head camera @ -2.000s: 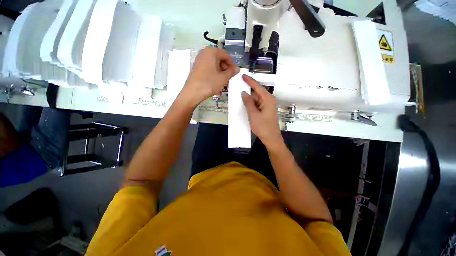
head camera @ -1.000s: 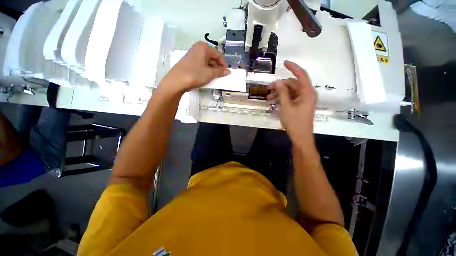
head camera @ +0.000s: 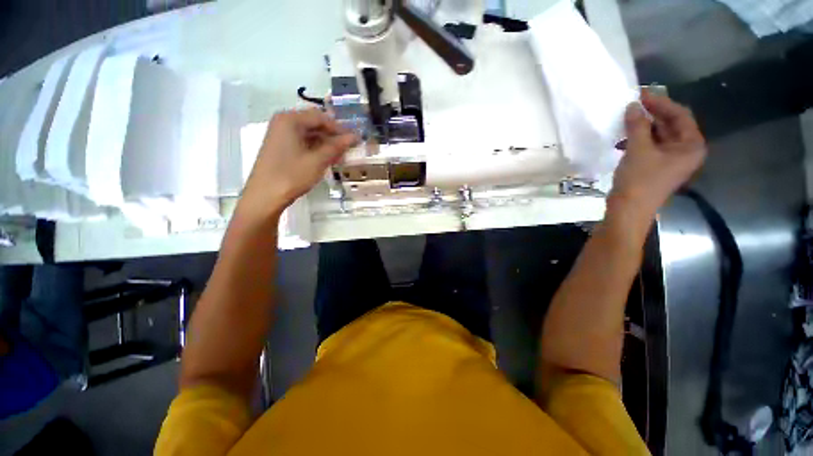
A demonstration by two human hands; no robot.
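My right hand (head camera: 660,147) pinches the lower right edge of a white fabric strip (head camera: 593,102) at the right end of the machine bed. The strip lies at or over the white stack there; their edges cannot be told apart. My left hand (head camera: 299,156) is at the left of the dark metal work clamp (head camera: 401,127), thumb and fingertips together. Whether it holds anything is unclear. The needle plate area (head camera: 407,174) shows its dark rectangular opening. Narrow white pieces (head camera: 296,221) lie under and beside my left wrist.
The cream machine head (head camera: 367,22) with a dark brown lever (head camera: 437,37) stands above the clamp. Large white stacked panels (head camera: 116,134) lie at left. Shiny latches (head camera: 578,186) line the front edge. A black cable (head camera: 731,267) hangs at right. Another person's legs show at lower left.
The view has shifted to the right. My right hand has moved from beside the needle plate to the bed's right end and holds a strip there. My left hand stays near the clamp; the yellow label no longer shows.
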